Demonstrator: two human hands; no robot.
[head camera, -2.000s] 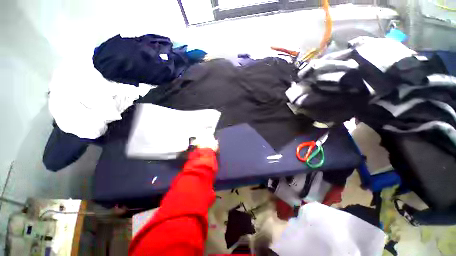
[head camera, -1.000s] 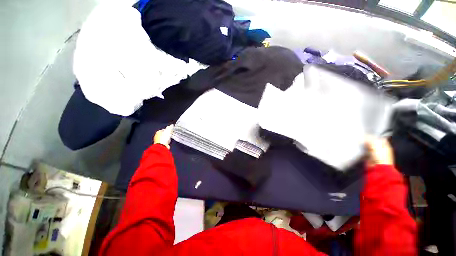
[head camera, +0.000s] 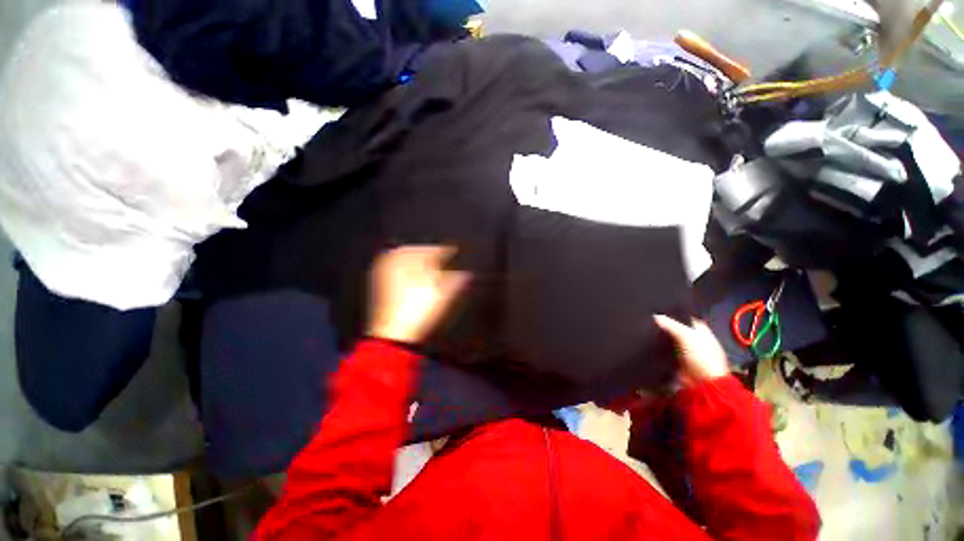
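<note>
A black cut piece (head camera: 597, 301) lies in front of me, over the lower part of some white pieces (head camera: 634, 188) on the table. My right hand (head camera: 692, 347) grips its lower right edge, thumb on top, fingers mostly hidden. My left hand (head camera: 414, 294) is blurred over the black cloth (head camera: 444, 159), left of the piece; whether it holds any cloth is unclear. Scissors (head camera: 759, 325) with red and green handles lie to the right of my right hand.
A white cloth (head camera: 95, 159) and navy cloth pile (head camera: 264, 48) are at the left. A black-and-white bundle (head camera: 846, 169) is at the right. A wooden-handled tool (head camera: 714, 55) lies at the far edge. Scraps lie on the floor (head camera: 846, 449) at the lower right.
The neat pale stack by my left hand is no longer visible. The pale pieces from my right hand now lie farther back, partly under black. Both hands have moved, and the camera view has shifted.
</note>
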